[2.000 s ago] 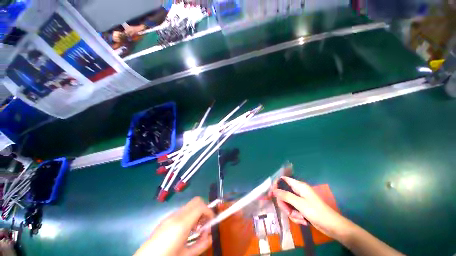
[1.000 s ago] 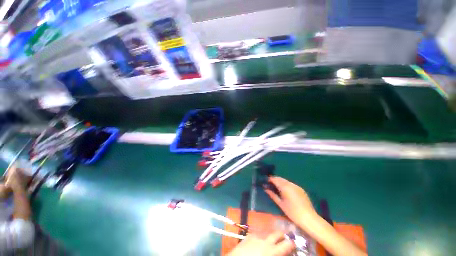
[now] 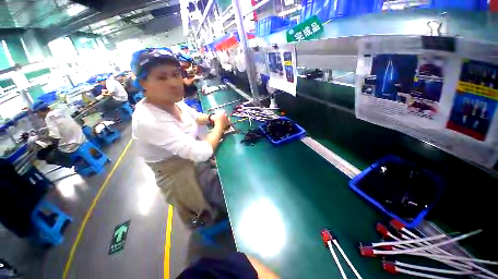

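Observation:
Neither of my hands is in view. A dark sleeve [image 3: 218, 268] with a small piece of bare forearm [image 3: 265, 270] shows at the bottom edge, and the hand beyond it is cut off. A two-legged white cable with a red plug [image 3: 327, 237] lies on the green bench, its legs running out of the bottom edge. A pile of white cables with red plugs [image 3: 390, 266] lies at the bottom right. Behind it stands a blue bin [image 3: 357, 188] of small black parts. The orange board and the fixture are out of the picture.
A seated worker [image 3: 169, 128] is at the bench [image 3: 262, 174] on the left, near a second blue bin [image 3: 297, 136], cables and loose black parts [image 3: 251, 136]. Instruction sheets [image 3: 377, 117] hang at the right. A metal rail [image 3: 330, 155] runs along the bench. More workers and blue stools are beyond.
The view has swung left and up. My hands and the orange board have left the picture. The neighbouring worker and the aisle now show.

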